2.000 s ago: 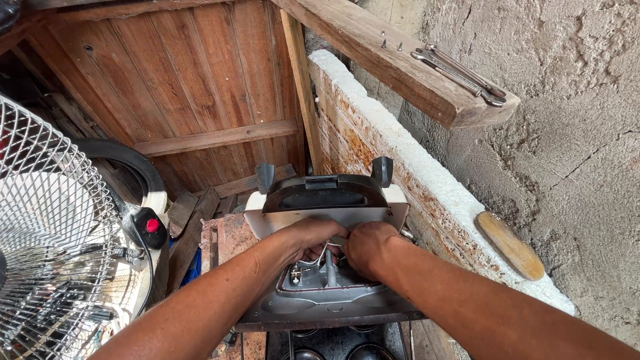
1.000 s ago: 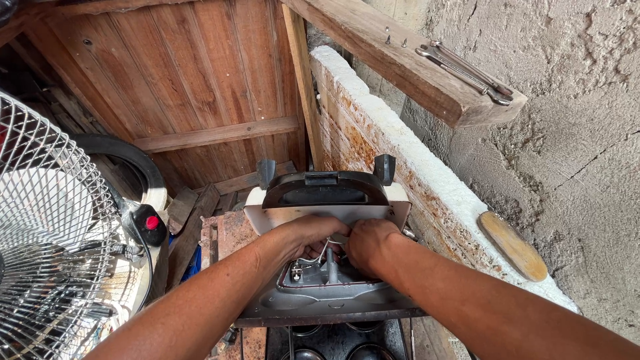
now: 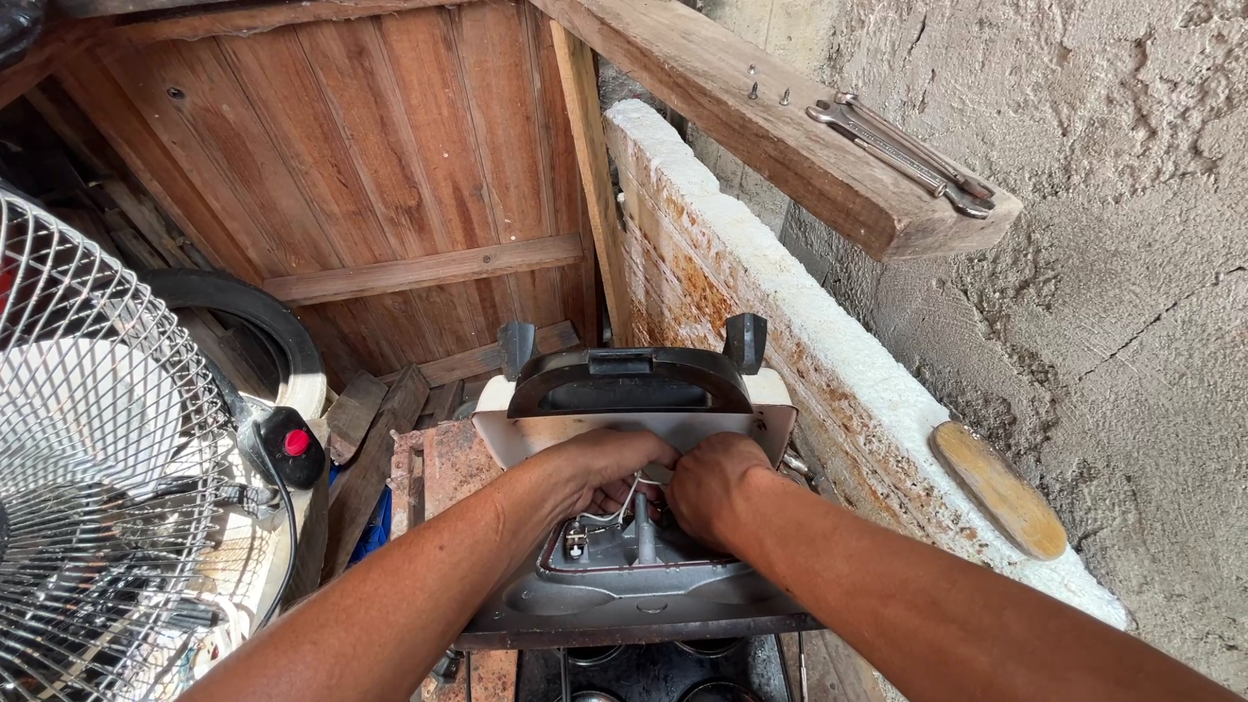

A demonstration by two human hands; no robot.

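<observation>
An opened electric appliance with a grey metal housing (image 3: pixel 624 595) sits in the middle; its white cover with a black handle (image 3: pixel 629 382) stands tilted up behind. My left hand (image 3: pixel 604 470) reaches inside, fingers curled beside a thin white wire (image 3: pixel 632 495). Close against it, my right hand (image 3: pixel 720 487) is closed in a fist-like grip over the inner parts; what its fingers hold is hidden. A small metal terminal (image 3: pixel 575 541) shows at the left of the open housing.
A wire-caged fan (image 3: pixel 97 419) stands at left, near a black switch box with a red button (image 3: pixel 292 444). Wrenches (image 3: pixel 902 156) and several screws (image 3: pixel 784 97) lie on a wooden beam (image 3: pixel 721 88). A foam slab (image 3: pixel 780 283) bearing an oval wooden piece (image 3: pixel 996 489) leans along the rough wall.
</observation>
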